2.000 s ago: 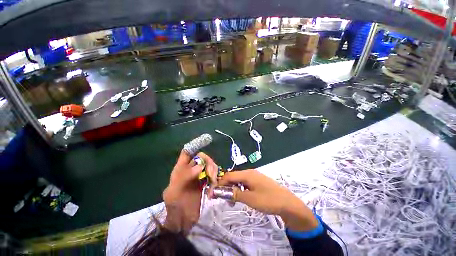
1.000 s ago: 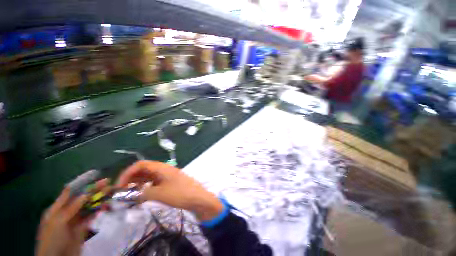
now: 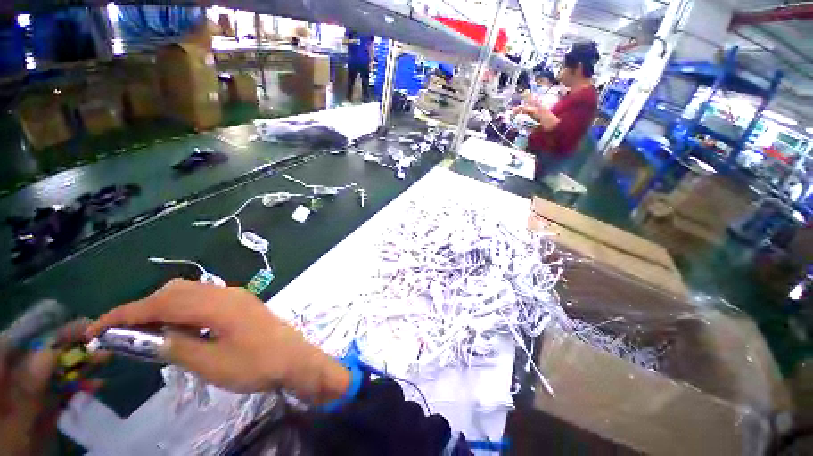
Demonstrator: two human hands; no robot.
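Observation:
My left hand (image 3: 31,378) is blurred and cut off at the lower left edge. Its wrapped fingertips hold a small circuit board with a yellow part (image 3: 71,358). My right hand (image 3: 218,343) reaches in from the right, palm down, with a blue band on the wrist. Its silver-wrapped finger is beside the board; blur hides whether it grips anything. A large tangled pile of white cable leads (image 3: 455,267) lies on the white surface. A lead with a green board (image 3: 260,282) lies on the dark green belt beyond my right hand.
An open, plastic-lined carton (image 3: 642,392) with leads inside stands right of the pile. Black parts (image 3: 67,218) lie across the belt. More leads lie farther along it. A person in a dark red top (image 3: 566,120) is beside the line. An overhead rail (image 3: 357,27) crosses the top.
The view has swung right, bringing the carton and the person into sight. Both hands now appear farther left, and my left hand is partly cut off. The yellow-part board remains at my left fingertips.

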